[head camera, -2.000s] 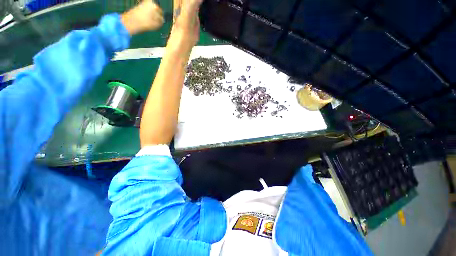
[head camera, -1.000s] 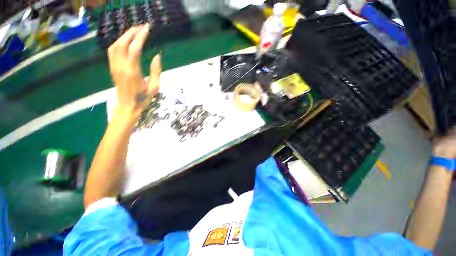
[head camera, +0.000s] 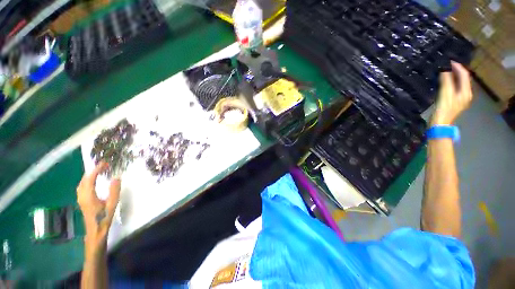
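My left hand (head camera: 97, 200), tattooed at the thumb base, is open with fingers apart at the near left edge of the white sheet (head camera: 186, 189). It is beside the dull grey-brown pile of small parts (head camera: 114, 144). A reddish-dark and silver pile (head camera: 167, 153) lies to its right. My right hand (head camera: 453, 93), with a blue wristband, is at the right edge of the stacked black trays (head camera: 384, 51). Its fingers point up and slightly apart, with nothing seen in them. Whether they touch the tray edge is unclear.
A tape roll (head camera: 232, 115) holds whitish pieces. Behind it are a black fan (head camera: 214, 87), a yellowish block (head camera: 279, 96) and a bottle (head camera: 248, 25). Another black tray (head camera: 370, 149) sits near right. A blurred wire spool (head camera: 51, 223) is far left, and trays (head camera: 116, 39) are at the back.
The large black tray over the bench at first is now gone from there; black trays lie at the right. My left hand has lowered towards me. My right hand has come to the trays. The view has turned right.
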